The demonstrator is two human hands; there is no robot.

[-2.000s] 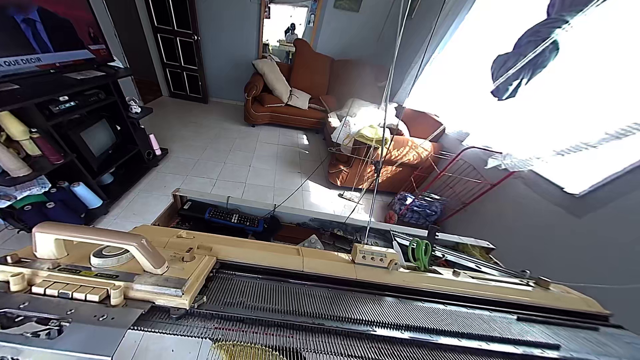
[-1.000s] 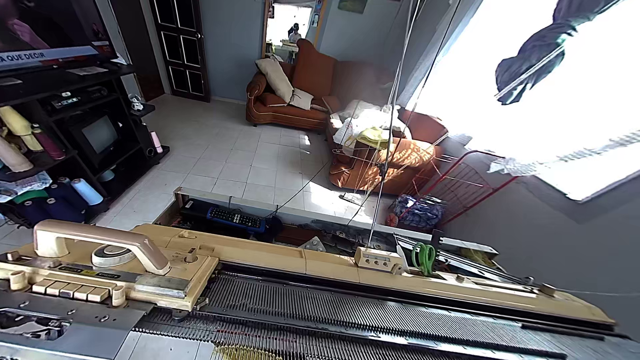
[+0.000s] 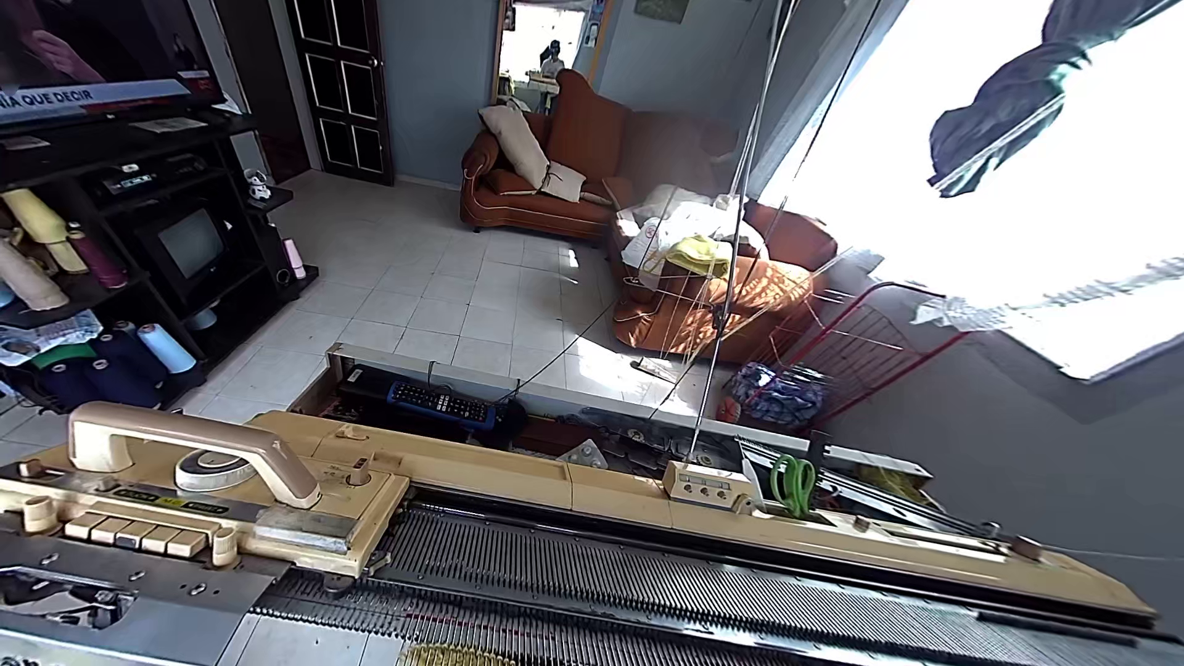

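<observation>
Neither of my hands shows in the head view. A knitting machine runs across the foreground, with its long needle bed (image 3: 592, 564) full of metal needles. Its carriage (image 3: 213, 499) stands at the left end, with a brown and cream handle (image 3: 199, 442) and a round dial (image 3: 215, 469). On the back rail sits a small cream row counter (image 3: 709, 487), close to green-handled scissors (image 3: 794, 485). Yarn strands rise from behind the rail. A bit of yellowish knitting (image 3: 453, 656) shows at the bottom edge.
Behind the machine a trough (image 3: 347, 361) holds a blue-cased remote control (image 3: 442, 405). Yarn cones (image 3: 166, 349) and a television (image 3: 102, 55) are on the black shelf unit at left. Beyond are a brown sofa (image 3: 546, 215), an armchair (image 3: 675, 328) piled with cloth and a red wire rack (image 3: 879, 347).
The picture on the television has changed. The knitting machine and its carriage have not plainly moved.
</observation>
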